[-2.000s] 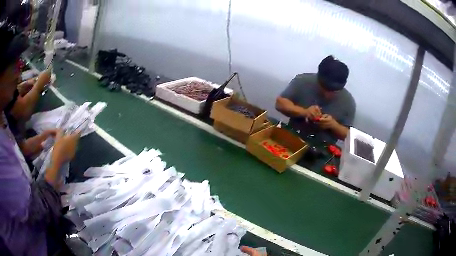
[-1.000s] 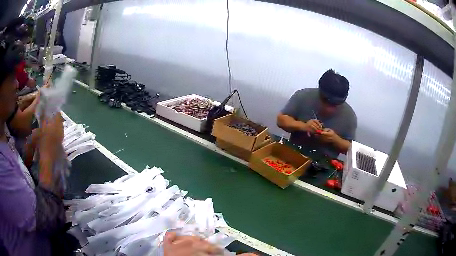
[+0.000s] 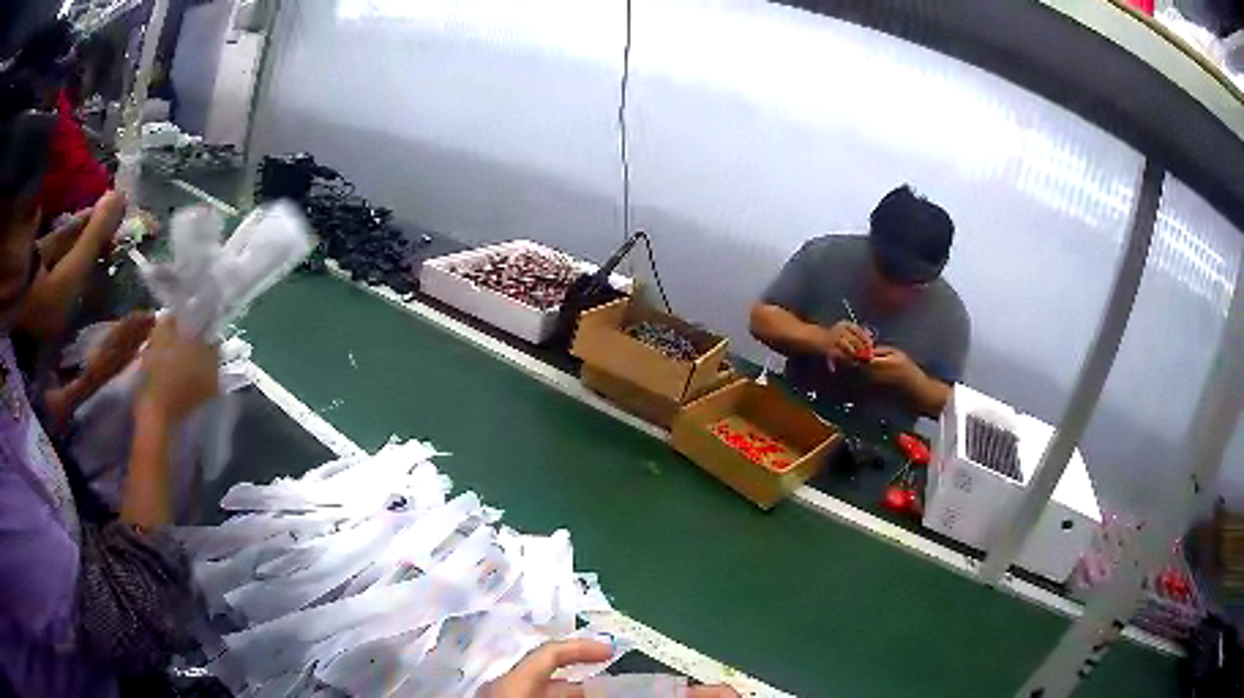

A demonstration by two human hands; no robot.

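White sleeved parts (image 3: 396, 573) lie in a big overlapping heap at the lower left of centre; one has a dark spot. My left hand (image 3: 535, 674) is at the bottom edge, at the heap's right end, its thumb and fingers around the end of a white sleeved part (image 3: 639, 686). The picture's edge cuts off most of this hand. Only a sliver of my right hand (image 3: 712, 691) shows at the bottom edge, by the other end of that piece; its grip is hidden.
The green belt (image 3: 587, 477) runs diagonally beyond the heap. Across it are a white tray (image 3: 443, 284), a carton with red parts (image 3: 737, 480), a white box (image 3: 955, 505) and a person (image 3: 860, 293) working red parts. At left, another worker's hand (image 3: 178, 375) lifts white pieces.
My left hand has moved from over the heap slightly right and down, with its thumb and fingers now plainer. The left neighbour's raised bundle of white pieces has moved right.
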